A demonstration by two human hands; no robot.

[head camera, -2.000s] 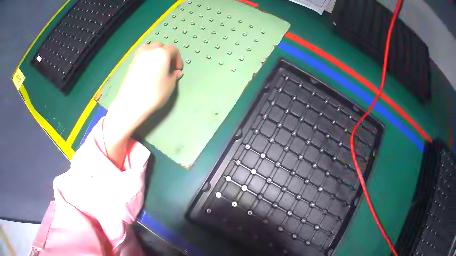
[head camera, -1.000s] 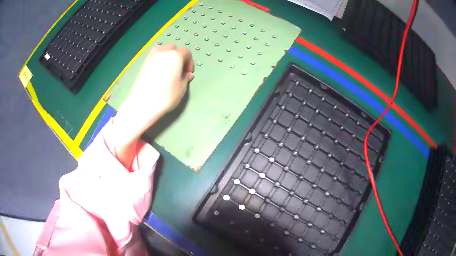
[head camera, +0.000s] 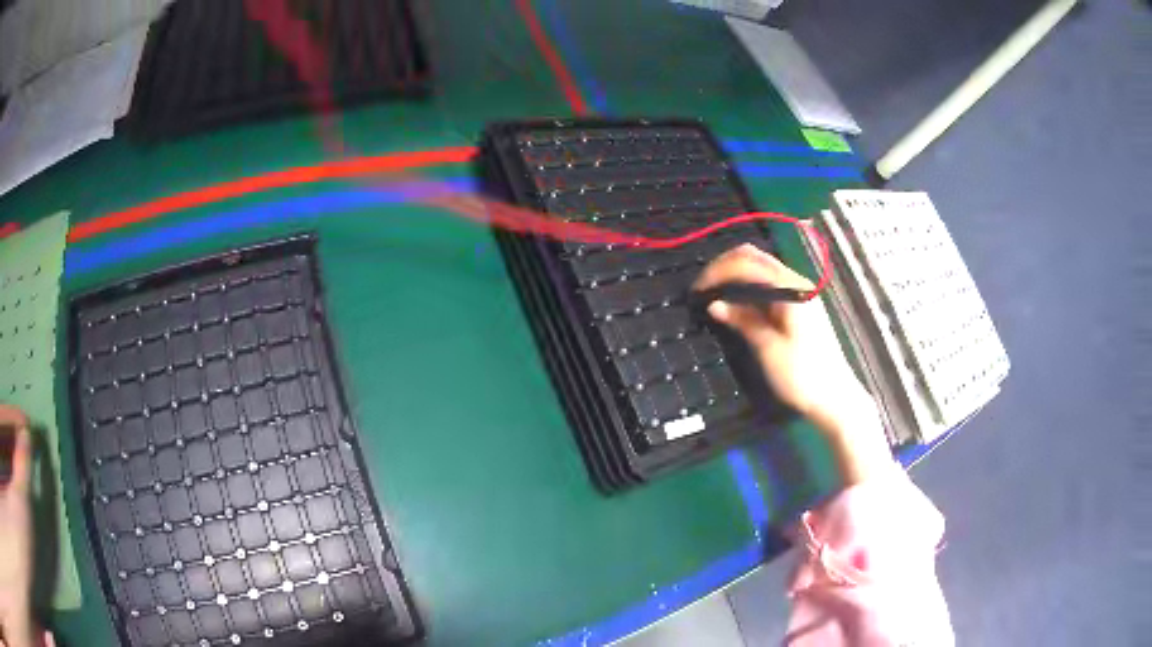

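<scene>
My right hand [head camera: 764, 310] holds a thick black pen-shaped tool [head camera: 756, 295] over the stack of black trays [head camera: 651, 331]; its tip is over the top tray's pockets, and no part can be made out there. A red line [head camera: 708, 230] runs from the tool's rear end. My left hand [head camera: 13, 525] is cut off by the left edge, over the pale green sheet [head camera: 32, 297]; its fingertips are hidden. The single black pocket tray [head camera: 209, 436] lies between the sheet and the stack, with bright spots at its grid crossings.
White dotted boards [head camera: 929, 303] are stacked at the right. A black tray stack [head camera: 284, 57] lies at the back. Papers [head camera: 76, 101] lie at the back left and a white sheet [head camera: 793, 76] at the back right. Red [head camera: 272, 183] and blue tape [head camera: 152, 250] cross the green mat.
The view has swung to the right. My right hand with the black tool and the whole tray stack now show. My left hand has shifted to the left edge of the picture.
</scene>
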